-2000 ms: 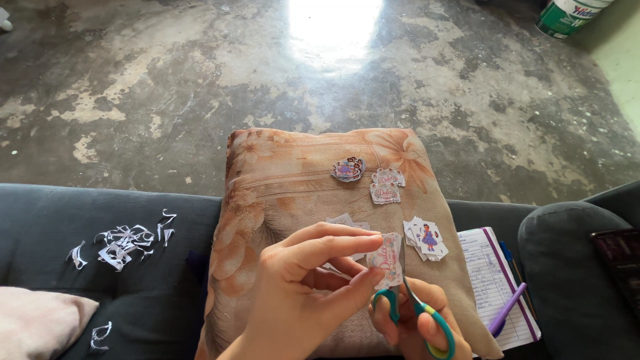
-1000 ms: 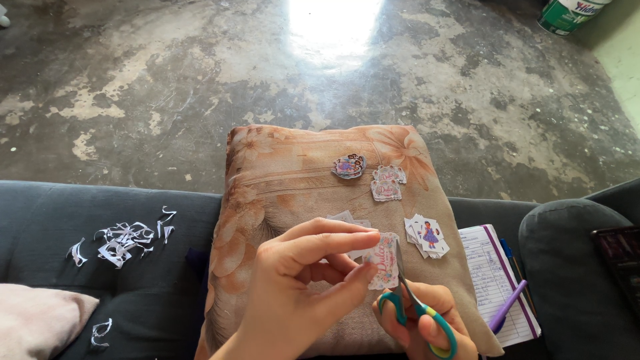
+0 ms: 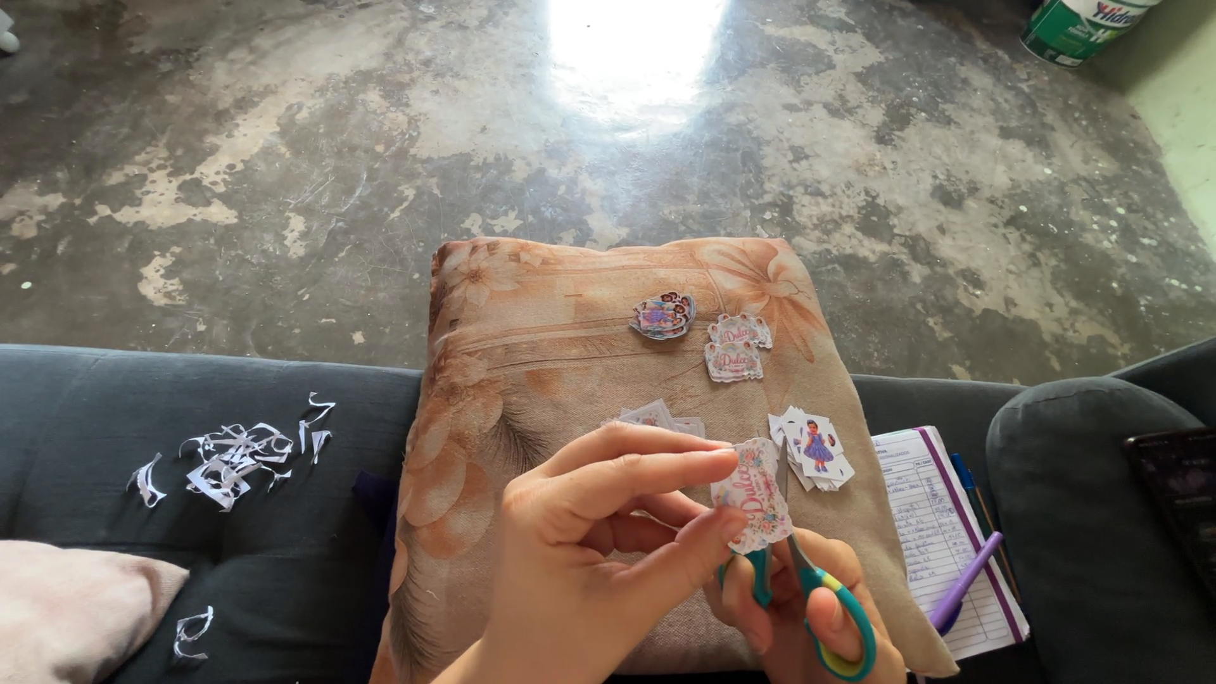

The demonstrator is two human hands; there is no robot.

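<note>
Between its thumb and fingers, my left hand [image 3: 617,532] pinches a paper cutout [image 3: 757,494] with floral print and lettering. My right hand [image 3: 807,608] grips teal-and-yellow scissors [image 3: 841,617], whose blades stand parted at the cutout's right edge. Both hands are over a floral cushion [image 3: 551,380]. Toward its far side lie a pile of trimmed figure cutouts [image 3: 663,315] and a pile of trimmed lettered ones [image 3: 736,349]. A stack of paper pieces with a figure in a purple dress [image 3: 816,446] sits right of the scissors. More paper pieces [image 3: 655,415] are partly hidden behind my left hand.
White paper scraps [image 3: 233,461] lie on the dark sofa [image 3: 76,427] at left, near a pale cushion [image 3: 76,608]. At right are a handwritten notebook [image 3: 926,503], a purple pen [image 3: 967,582] and a dark device [image 3: 1178,494]. A green-and-white bucket [image 3: 1078,28] stands on the floor.
The cutout has been turned a little in my left hand. The scissors' blades, closer together one second ago, are now spread more widely. The piles on the cushion have not moved.
</note>
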